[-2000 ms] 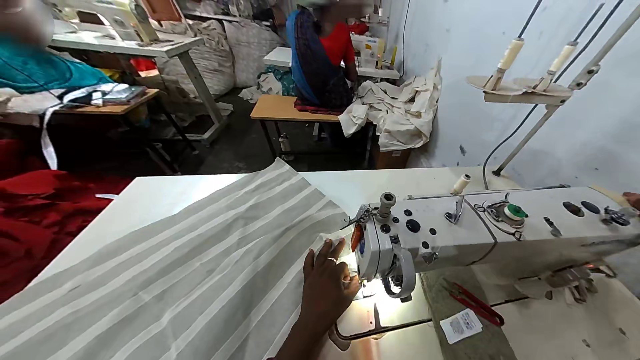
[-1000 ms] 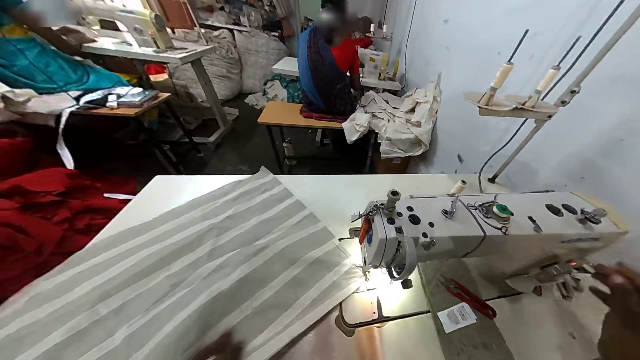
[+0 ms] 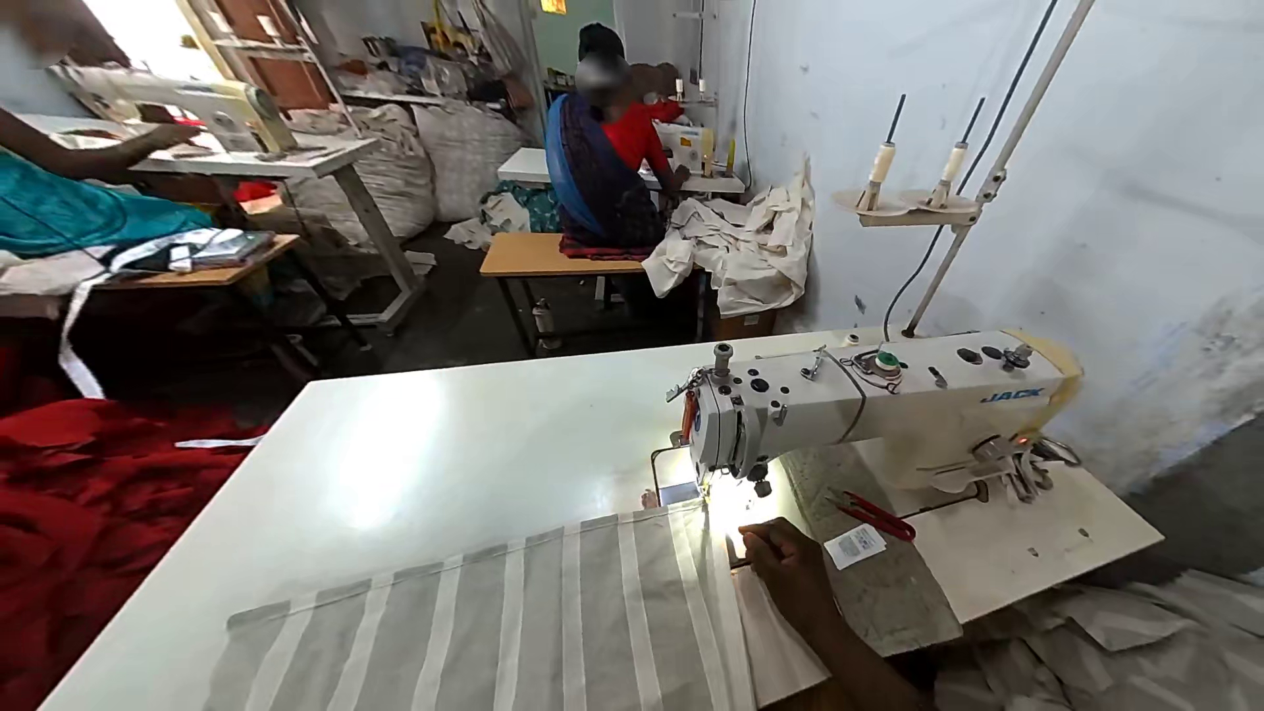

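A Jack industrial sewing machine (image 3: pixel 790 405) stands on a white table, its lamp lighting the needle area. Grey-and-white striped fabric (image 3: pixel 533 602) lies flat on the table's near side, one corner under the machine's needle end. My right hand (image 3: pixel 787 568) is just right of the fabric's edge near the needle, its fingers bent; whether it pinches anything is unclear. My left hand is out of view. Right of the machine's needle end lie red-handled thread snips (image 3: pixel 874 515) and a small white label (image 3: pixel 855 546) bearing writing.
A thread stand (image 3: pixel 918 207) with two cones rises behind the machine. Red cloth (image 3: pixel 79 494) is heaped at the left. Pale fabric (image 3: pixel 1136 632) lies at the lower right. Ahead, a person (image 3: pixel 607 168) sits on a wooden bench (image 3: pixel 533 255); another person (image 3: pixel 89 212) works at a machine on the left.
The striped fabric has turned and now lies nearer the table's front, baring the white tabletop behind it. My right hand has moved from the machine's right end to beside the needle. My left hand has left view.
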